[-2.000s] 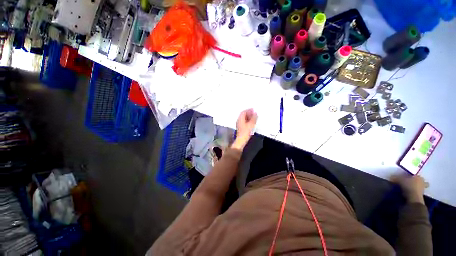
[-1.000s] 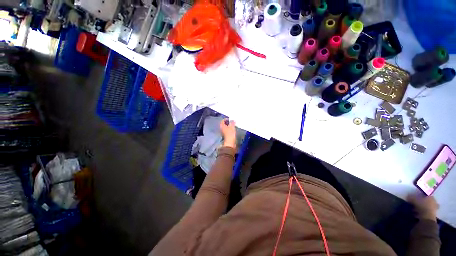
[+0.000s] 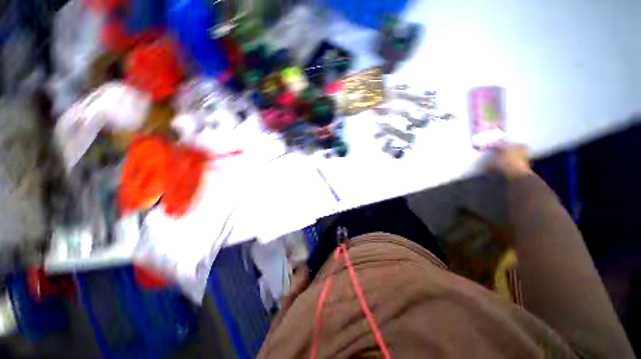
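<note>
The picture is blurred. A pink smartphone (image 3: pixel 487 116) with green patches on its lit screen lies on the white table (image 3: pixel 562 77). My right hand (image 3: pixel 512 160) is at the table's edge, at the phone's near end; its fingers are too blurred to tell whether they touch or hold it. My left hand (image 3: pixel 298 279) is low by my waist, below the table edge, partly hidden by my body and sleeve, beside white cloth pieces (image 3: pixel 270 263). What it holds, if anything, does not show.
Small grey metal parts (image 3: pixel 400 126), a gold tray (image 3: pixel 363 91), coloured thread cones (image 3: pixel 299 102) and a blue pen (image 3: pixel 328 184) lie on the table. Orange-red bags (image 3: pixel 163 175) and a clear plastic bag (image 3: pixel 186 242) are at left. A blue crate (image 3: pixel 232 308) stands below.
The view has turned, so the table edge now slopes up to the right. My right hand has come up beside the phone. My left hand has drawn back close to my body.
</note>
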